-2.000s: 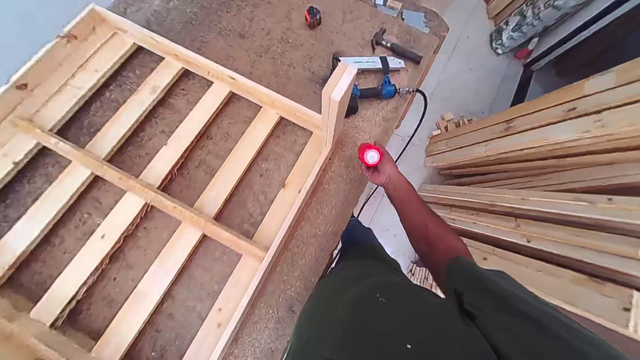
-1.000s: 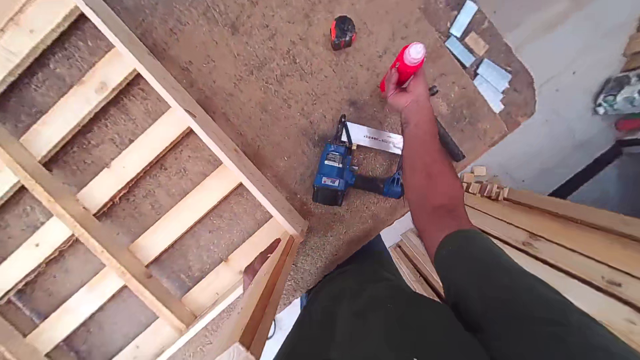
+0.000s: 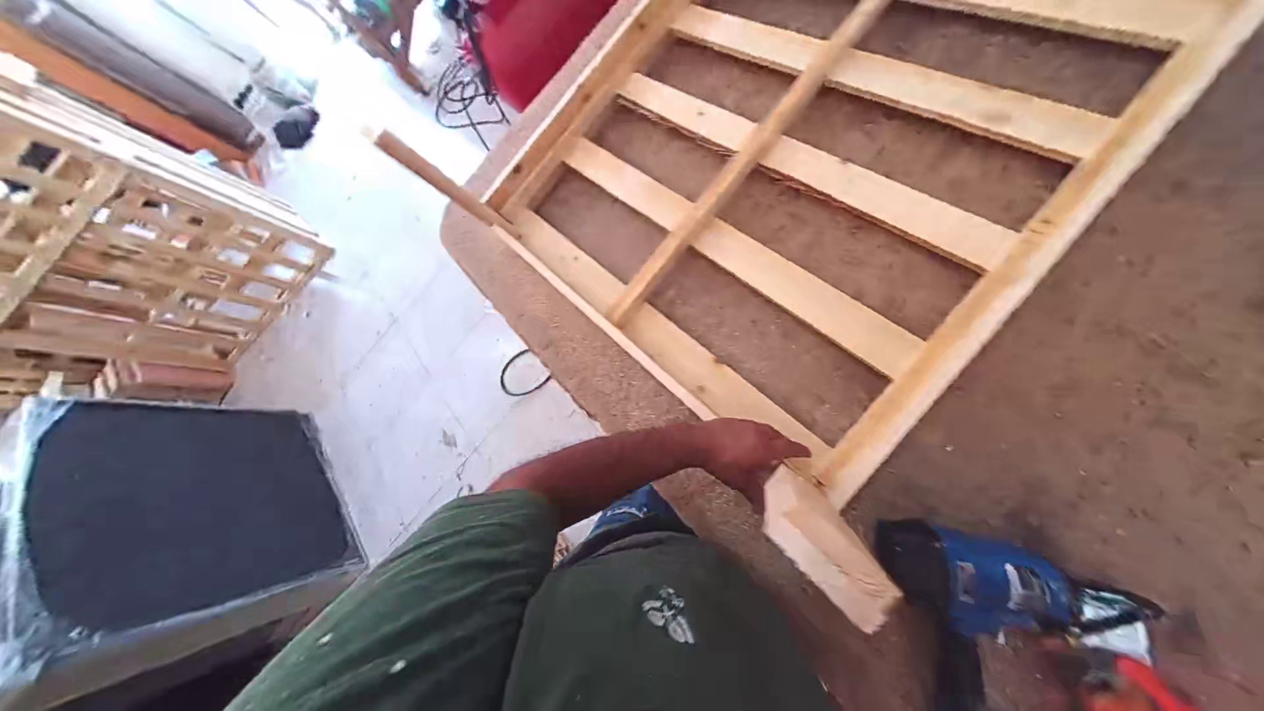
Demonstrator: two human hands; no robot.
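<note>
A slatted wooden frame [image 3: 716, 207] lies on the brown worktable. My left hand [image 3: 755, 454] grips a short wooden post [image 3: 829, 548] at the frame's near corner. My right hand [image 3: 1066, 667], blurred and partly cut off at the bottom right, is around a red bottle [image 3: 1150, 686], of which only a part shows. Between the post and that hand, a blue power nailer [image 3: 1007, 583] rests on the table, its lower part out of view. Another wooden piece [image 3: 434, 178] juts from the frame's far left corner.
The worktable's edge [image 3: 523, 326] runs along the frame's left side, with a pale floor beyond. Stacked slatted wooden panels [image 3: 148, 267] stand at the left above a dark, plastic-wrapped panel [image 3: 188, 513]. A black cable [image 3: 525, 373] and a red object [image 3: 538, 44] are past the table.
The view has swung far left along the frame. My left hand, partly hidden behind the post one second ago, now shows plainly on it. The red bottle was above the hammer then; now it is near the nailer.
</note>
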